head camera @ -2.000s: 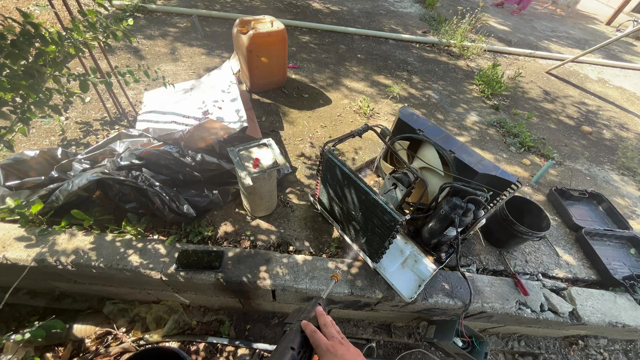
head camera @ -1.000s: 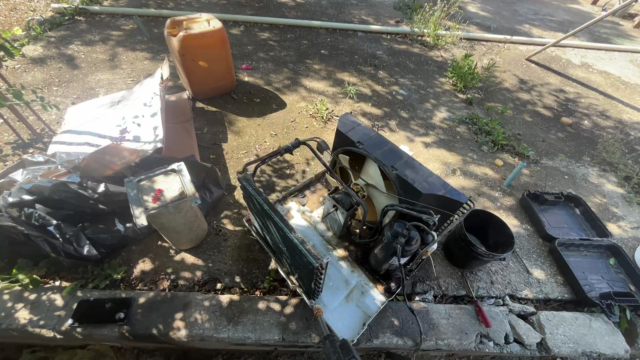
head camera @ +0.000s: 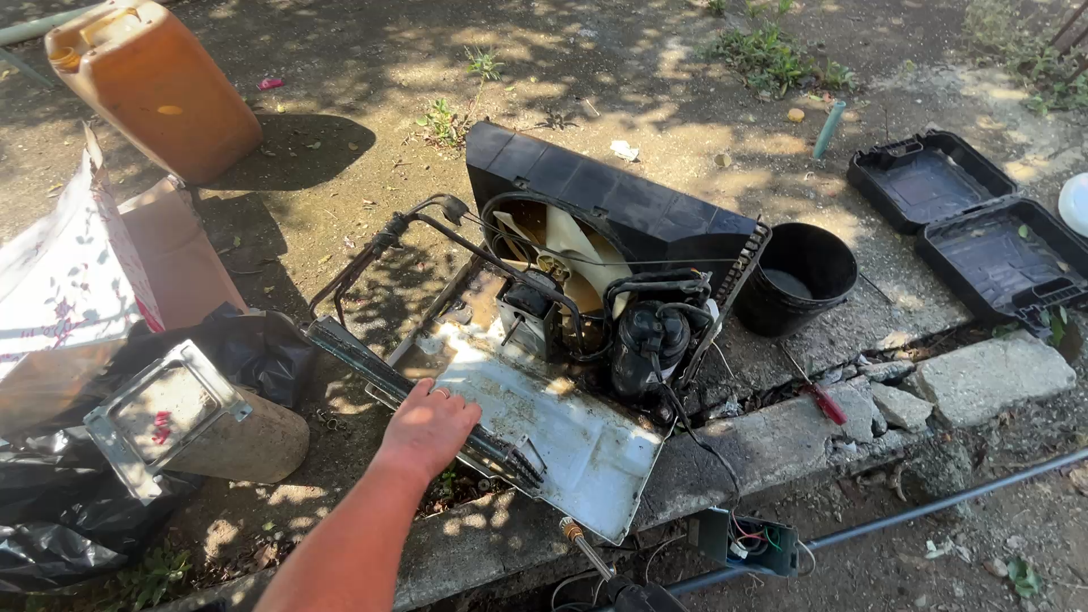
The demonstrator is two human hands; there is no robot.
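My left hand [head camera: 429, 425] reaches in from the bottom and holds the upper edge of a finned heat-exchanger coil [head camera: 365, 361]. The coil stands at the left side of a dirty white metal base pan [head camera: 544, 425] of an opened air-conditioner unit. On the pan sit a fan motor [head camera: 529, 310], a black compressor [head camera: 650, 348] and bent copper-type tubing; a pale fan [head camera: 586, 255] stands in a black shroud [head camera: 595, 187] behind. A spray lance [head camera: 586, 544] with a brass-coloured nozzle points up from the bottom edge, below the pan. My right hand is out of view.
A black bucket [head camera: 795, 280], an open black tool case [head camera: 1003, 246] and a red-handled screwdriver [head camera: 824, 401] lie right. Left are an orange jerrycan [head camera: 161, 93], black plastic sheeting [head camera: 51, 510] and a cement-like cylinder [head camera: 246, 438]. A wired box [head camera: 748, 540] hangs below the concrete curb [head camera: 765, 450].
My left hand has come onto the coil; one second ago no hand was in view. Two seconds ago a hand was at the dark tool at the bottom edge. The view is now closer.
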